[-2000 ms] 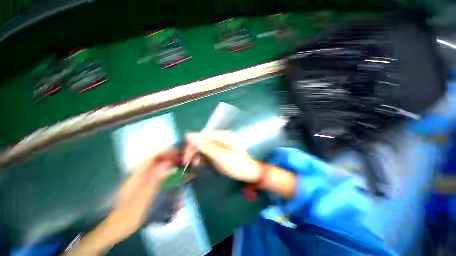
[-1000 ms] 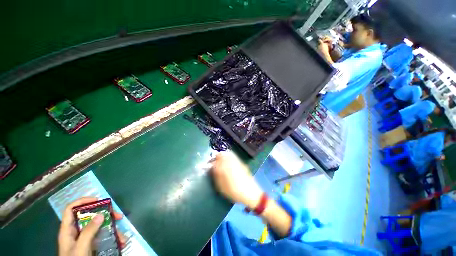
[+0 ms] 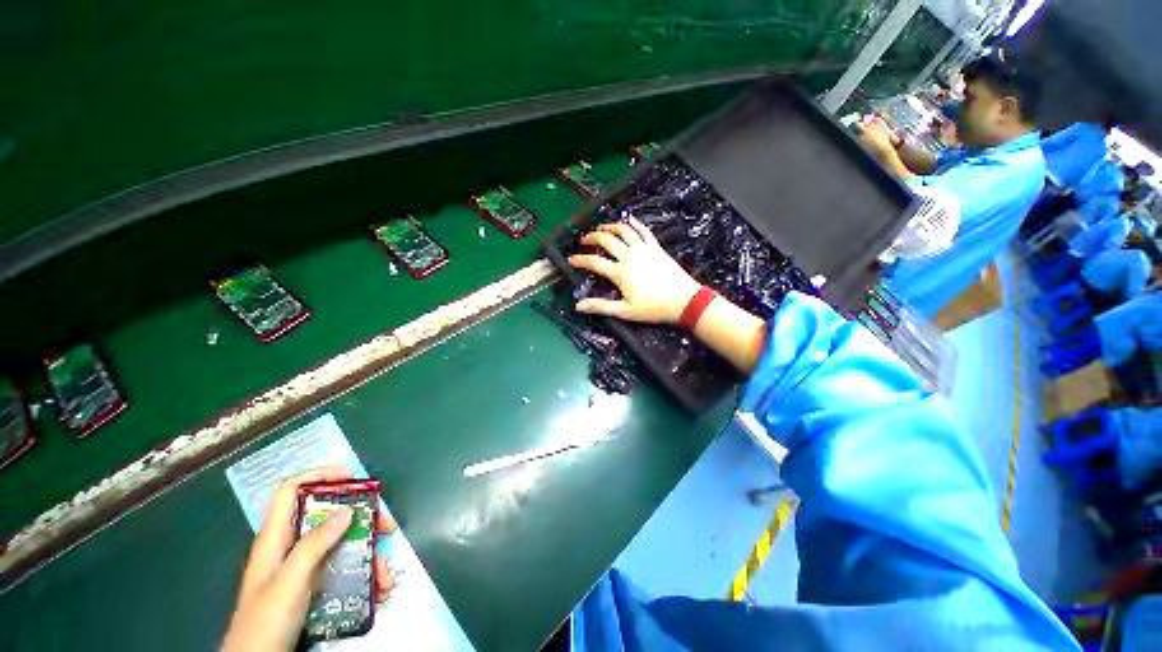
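My left hand (image 3: 287, 560) holds a phone assembly (image 3: 342, 580) with a red rim and green board, thumb on the board, over a pale label sheet (image 3: 408, 588). My right hand (image 3: 644, 278) is spread, palm down, over the near left part of the black parts bin (image 3: 816, 166), above the small black parts (image 3: 739, 242). Its fingers are apart; whether they touch a part is hidden. A thin pale hand tool (image 3: 520, 460) lies on the green bench between my hands. A loose pile of black parts (image 3: 614, 367) lies beside the bin.
Several red-edged phones (image 3: 260, 301) lie in a row on the green conveyor beyond the worn pale strip (image 3: 370, 349). Clear trays (image 3: 937, 350) are under the bin's right side. A person in a blue smock (image 3: 975, 210) works beyond the bin; others sit farther right.
My right hand has moved from the bench up over the bin. The pale tool now lies visible on the bench. The view has shifted, and my left hand still holds the phone.
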